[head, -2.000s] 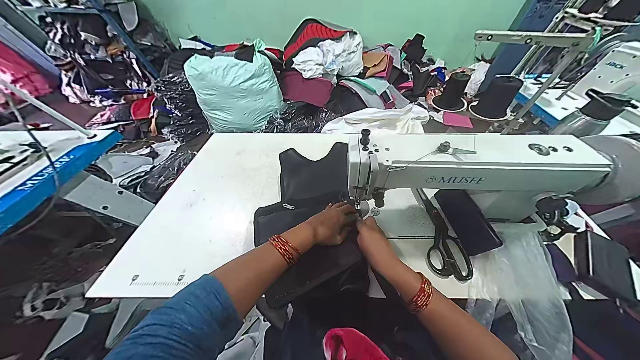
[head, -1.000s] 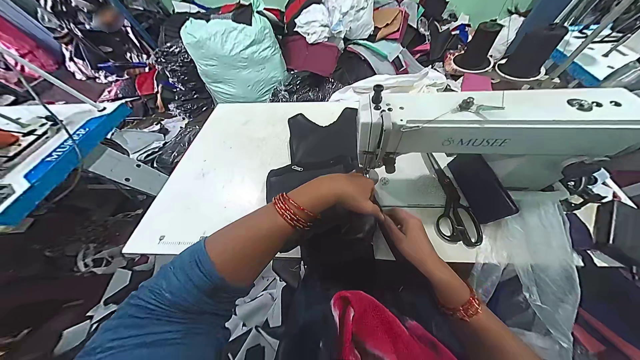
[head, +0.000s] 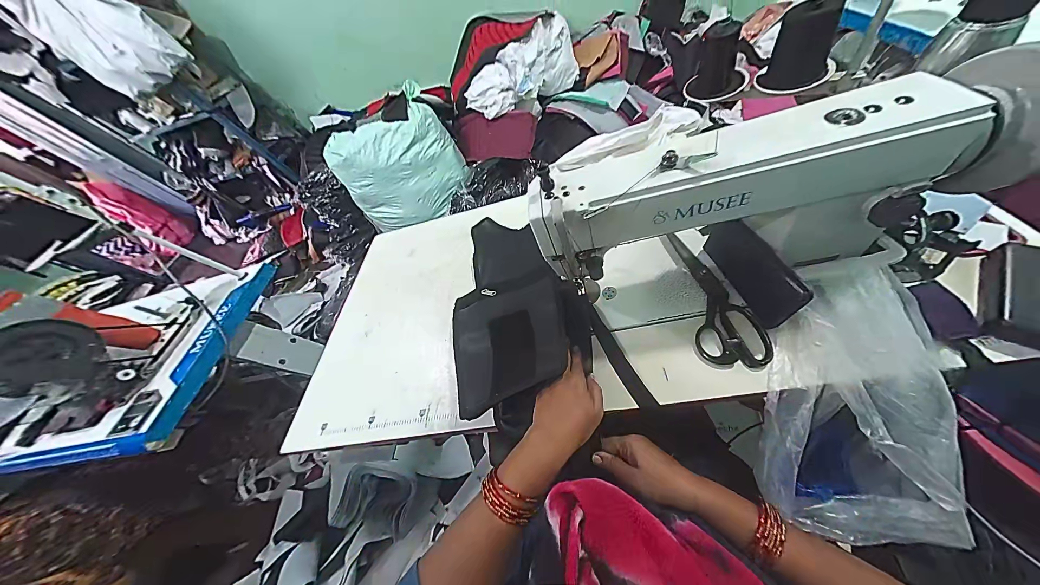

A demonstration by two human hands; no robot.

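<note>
A black fabric piece with a zipper pull (head: 520,345) lies on the white sewing table, its right edge at the needle area of the white sewing machine (head: 764,187). My left hand (head: 569,402) rests on the lower right part of this fabric, fingers pointing toward the presser foot; whether it pinches the cloth is unclear. A narrow black strip (head: 621,357) runs from the presser foot to the table's front edge. Below that edge, my right hand (head: 642,467) is at dark cloth, its fingers partly hidden, and its grip cannot be made out.
Black-handled scissors (head: 723,325) and a dark flat case (head: 756,276) lie under the machine arm. Clear plastic (head: 869,398) hangs over the table's right front. Red cloth (head: 634,536) is at my lap. Black thread cones (head: 800,49) and a light green bag (head: 398,158) are behind.
Both hands have moved back from the needle area toward the table's front edge, the right one to below it. The black strip now shows at the presser foot. The view has turned.
</note>
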